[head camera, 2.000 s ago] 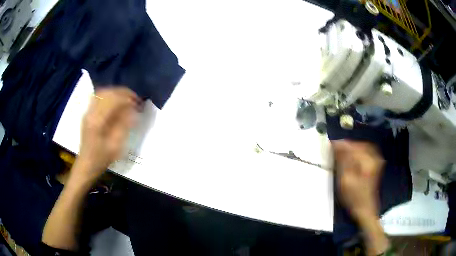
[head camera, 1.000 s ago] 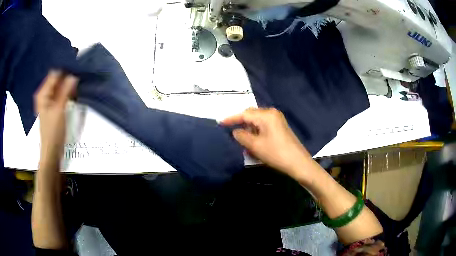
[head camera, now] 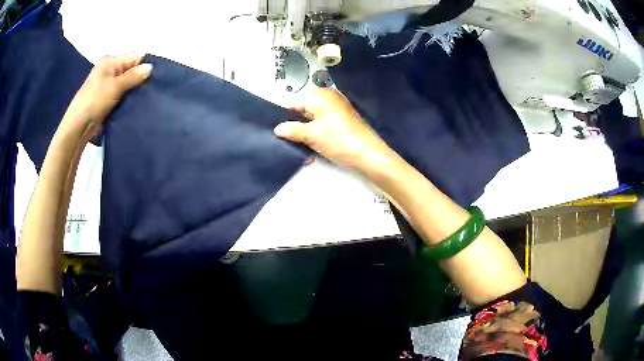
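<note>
A navy cut panel (head camera: 191, 148) is spread between my hands, its upper edge stretched below and left of the needle plate (head camera: 291, 70). Its lower part hangs over the table's front edge. My left hand (head camera: 113, 84) pinches its upper left corner. My right hand (head camera: 328, 130) pinches its right corner, just below the needle plate. The white JUKI machine head (head camera: 551, 49) is at the upper right. The needle tip is too small to tell.
Sewn navy pieces (head camera: 431, 120) lie right of the needle, with pale thread ends (head camera: 434, 35) above them. More navy pieces (head camera: 42, 77) lie at the left table edge. A small pinkish item (head camera: 587, 132) lies at the right. A cardboard-covered trolley (head camera: 568, 247) stands at the lower right.
My hands have spread the panel out and raised its edge toward the needle plate. My left hand moved right and up; my right hand moved slightly left and up, now gripping the panel's corner.
</note>
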